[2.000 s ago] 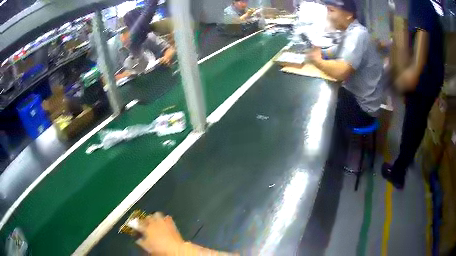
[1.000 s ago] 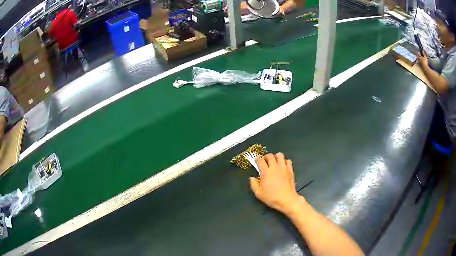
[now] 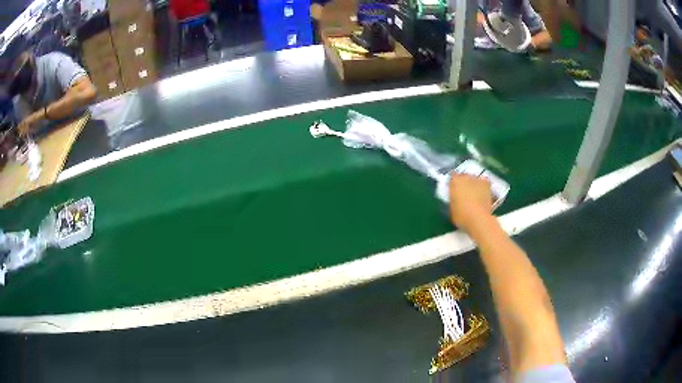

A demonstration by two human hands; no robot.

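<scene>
My right hand (image 3: 471, 200) reaches over the green belt and grips the near side of a white base housing (image 3: 503, 191). The fingers cover much of the housing, so its inside is mostly hidden. A clear crinkled bag (image 3: 396, 146) trails left from it to a small white end piece (image 3: 320, 129). A bundle of cable assemblies (image 3: 449, 314), gold at both ends with white strips between, lies on the dark bench below my forearm. My left hand is not in view.
The green belt (image 3: 224, 194) has a pale worn edge (image 3: 247, 298). Another housing (image 3: 73, 222) with a bag lies on it at far left. A grey post (image 3: 600, 112) stands right of my hand. A person works at far left; another is at the back.
The view has turned left. My right hand has let go of the cable bundle, moved up over the belt edge and taken hold of the bagged housing. The bundle stays on the bench.
</scene>
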